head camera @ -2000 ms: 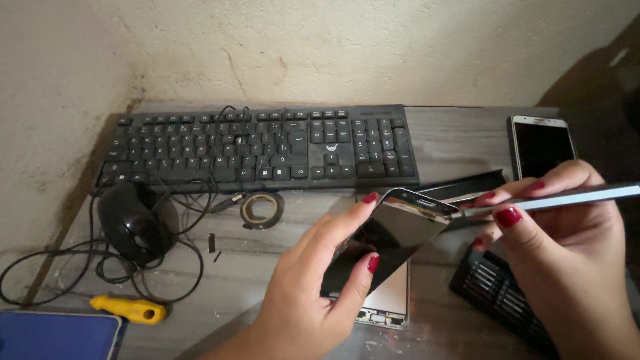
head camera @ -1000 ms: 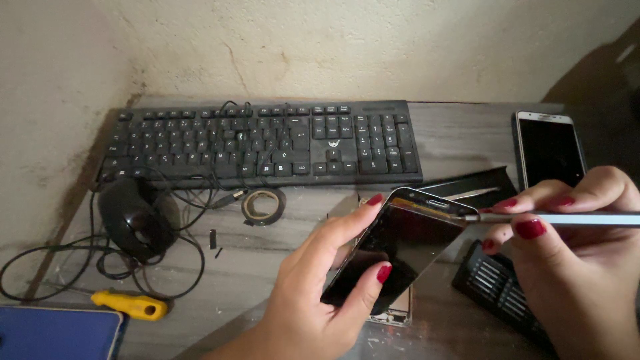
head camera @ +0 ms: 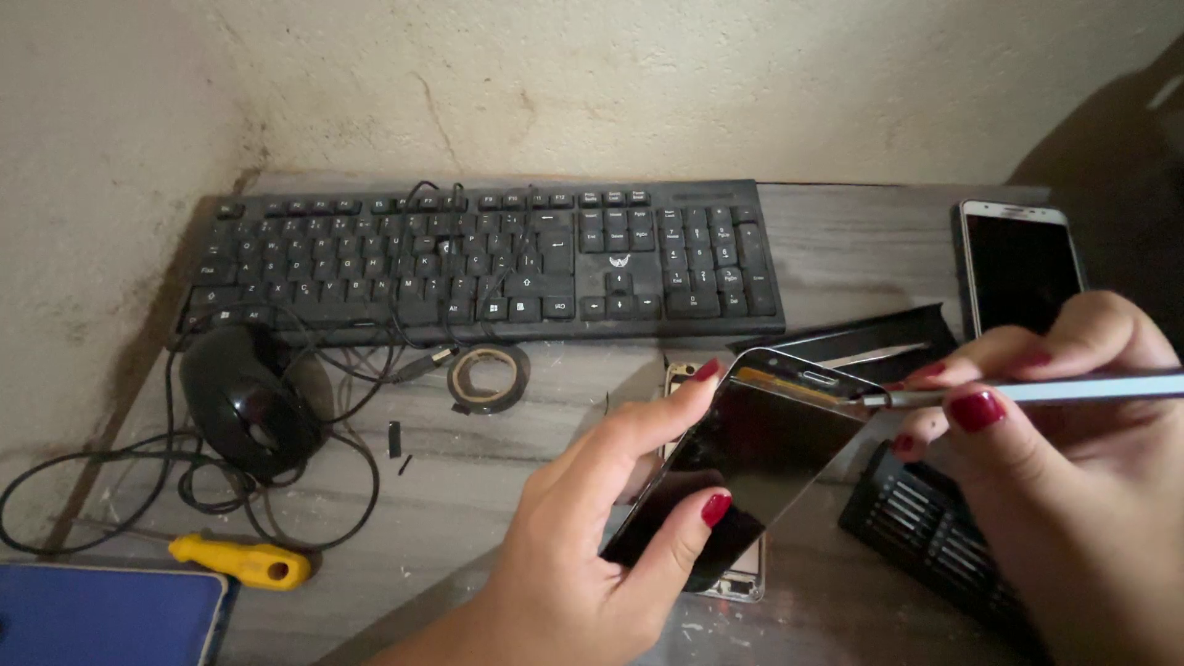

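Observation:
My left hand (head camera: 610,518) holds a smartphone screen assembly (head camera: 763,462), tilted, with the thumb across its dark glass and the fingers along its left edge. An orange-brown strip shows near its top. In my right hand (head camera: 1045,435) is a slim silver precision screwdriver (head camera: 1064,388), lying nearly level, its tip at the upper right corner of the screen assembly. Below the screen, partly hidden by it and my left hand, an opened phone body (head camera: 745,578) lies on the table. Behind them is a black tray (head camera: 888,333) with metal tweezers (head camera: 874,356) on it.
A black keyboard (head camera: 481,268) lies near the wall, with a cabled mouse (head camera: 250,398) and a tape roll (head camera: 487,377) nearby. At left are a yellow-handled screwdriver (head camera: 240,561) and a blue object (head camera: 102,615). A bit case (head camera: 934,527) and white-framed phone (head camera: 1022,264) are at right.
The screen assembly in my left hand has turned a little, and its face shows less reflection than in the earliest frame. The screwdriver tip remains by its upper right corner.

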